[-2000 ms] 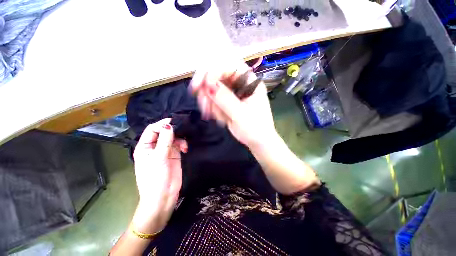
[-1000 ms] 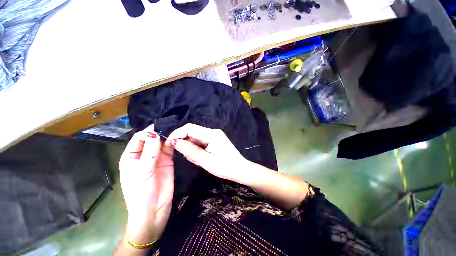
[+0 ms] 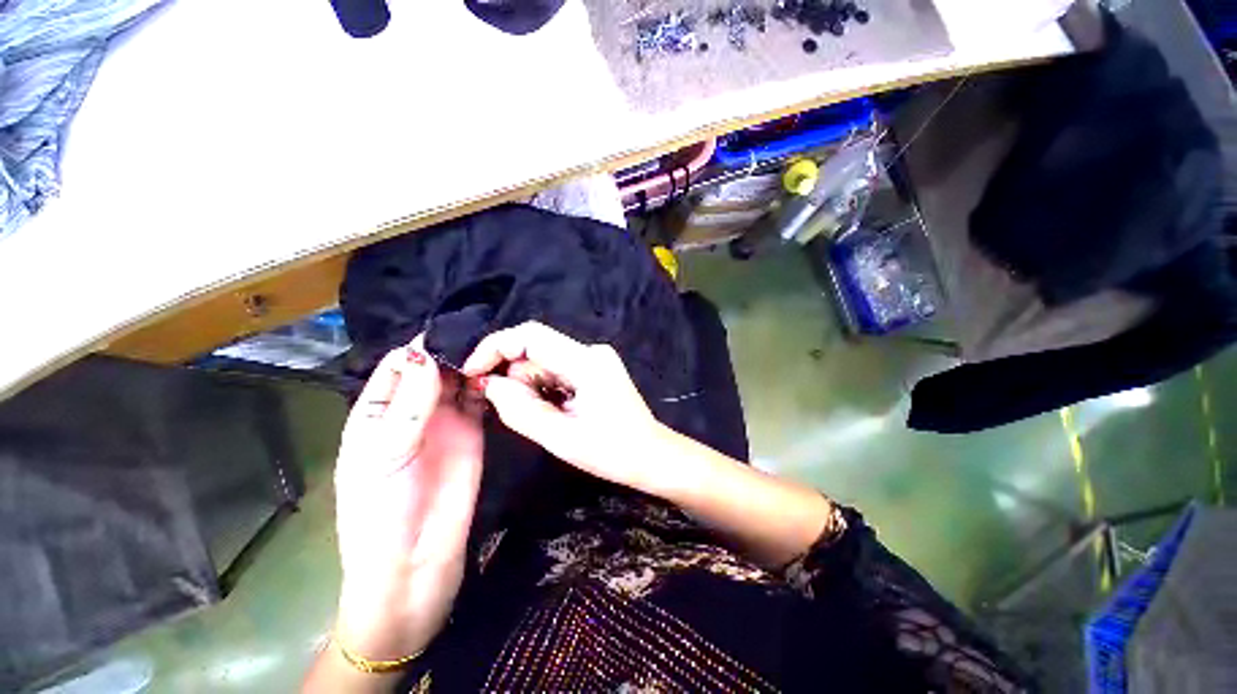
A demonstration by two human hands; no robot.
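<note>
The black garment [image 3: 583, 278] lies bunched on the lap, below the table edge. My left hand [image 3: 414, 468] is at its left side, palm up, with thumb and fingertips pinched on a raised fold of it. My right hand [image 3: 577, 407] is just to the right, its thumb and index finger closed near the left fingertips. A thin pale line shows between the fingertips, apparently a needle; its ends are hard to see. What else the right fingers hold is hidden.
The white table [image 3: 339, 136] crosses in front, with a grey mat [image 3: 760, 61] holding small black and silvery pieces. A striped garment [image 3: 48, 82] lies at left. An open drawer with a blue tray is underneath. Grey bins [image 3: 122, 502] stand on both sides, dark cloth [image 3: 1099, 203] over the right one.
My right hand has come down and left from its blurred, raised position to meet my left fingertips. Since one second ago both hands have barely moved.
</note>
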